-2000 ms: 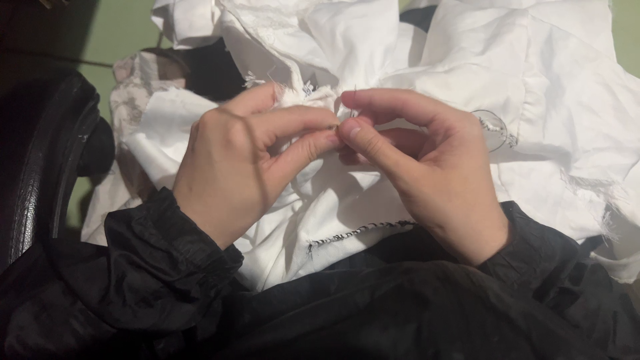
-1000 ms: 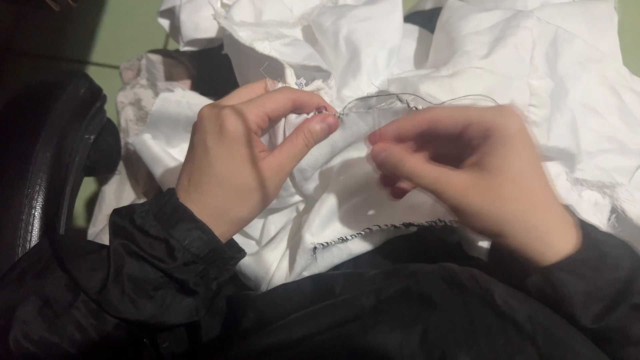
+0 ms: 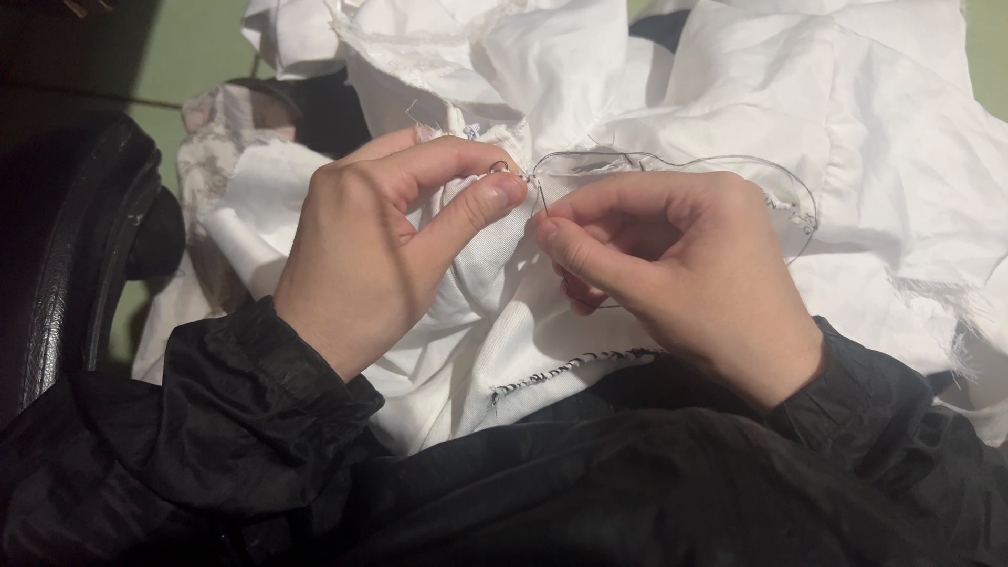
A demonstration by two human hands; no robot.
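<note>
My left hand (image 3: pixel 394 228) pinches the frayed edge of a white cloth (image 3: pixel 504 331) between thumb and forefinger. Just right of it, my right hand (image 3: pixel 669 260) holds a thin sewing needle (image 3: pixel 542 197) between thumb and forefinger, its upper end at the pinched edge. Dark thread (image 3: pixel 736 159) rises from that edge and loops over my right hand to its far side. A small thread loop shows at my left fingertips. Lower on the cloth runs a row of dark hand stitches (image 3: pixel 579 364).
More white fabric with frayed edges (image 3: pixel 890 118) spreads behind and to the right. A patterned cloth (image 3: pixel 209 189) lies at the left, beside a black glossy curved furniture part (image 3: pixel 59 260). Green tiled floor (image 3: pixel 197 47) shows beyond. Black clothing covers my lap and arms.
My right hand was at my left fingertips, moved off to the right, and is now back close to the cloth edge with the needle. My left hand has kept its pinch.
</note>
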